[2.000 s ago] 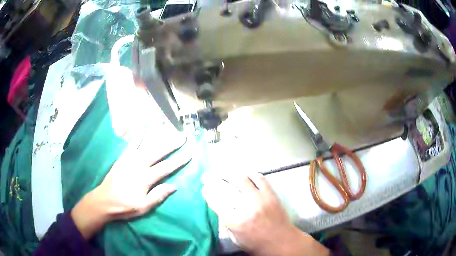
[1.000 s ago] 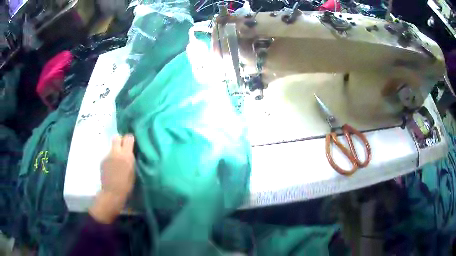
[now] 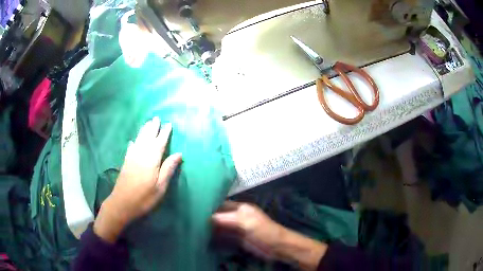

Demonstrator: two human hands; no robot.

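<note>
A green garment (image 3: pixel 196 137) lies over the left of the white machine table (image 3: pixel 280 132) and hangs over the front edge. Its upper edge reaches the presser foot and needle (image 3: pixel 207 55). My left hand (image 3: pixel 140 169) lies flat on the garment, palm down, thumb apart from the fingers. My right hand (image 3: pixel 246 225) is below the table's front edge at the garment's right edge, slightly blurred. Its fingers are partly hidden by cloth, and whether they pinch it cannot be told.
Scissors with orange-brown handles (image 3: pixel 347 95) lie on the machine bed, under the cream sewing machine arm (image 3: pixel 238 13). A small accessory tray (image 3: pixel 440 50) is at the right end. A green garment with yellow embroidery (image 3: pixel 47 196) hangs at left. A pink cloth (image 3: pixel 39 108) is behind it.
The view has tilted down. My left hand has moved from the garment's left edge onto the cloth. My right hand has come into view below the table edge. The garment lies flatter.
</note>
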